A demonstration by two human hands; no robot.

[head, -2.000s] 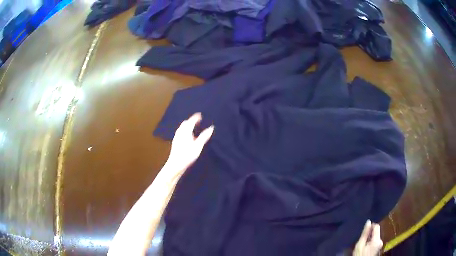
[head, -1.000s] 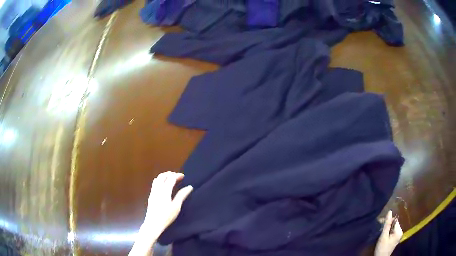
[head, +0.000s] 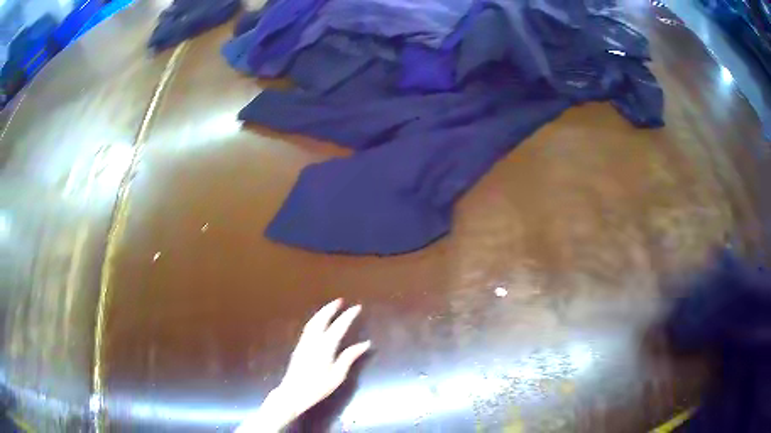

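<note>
My left hand (head: 319, 364) is low in the view, a little left of the middle, over the brown table. It is open and holds nothing, its fingers apart. A blurred dark garment (head: 727, 330) hangs over the table's right edge at the lower right. My right hand is not in view, so I cannot see whether it holds that cloth. Another dark navy garment piece (head: 363, 203) lies flat beyond my left hand, its wide end towards me and not touched by the hand.
A pile of dark and violet-blue garments (head: 427, 68) lies at the far side of the glossy brown table (head: 211, 304). A small dark bundle (head: 190, 21) is left of it, by the yellowish joint line. A small white speck (head: 501, 292) lies on the table.
The large dark garment in front of me has gone from the middle, with blurred cloth now at the right edge. My right hand has left the view. My left hand has shifted right.
</note>
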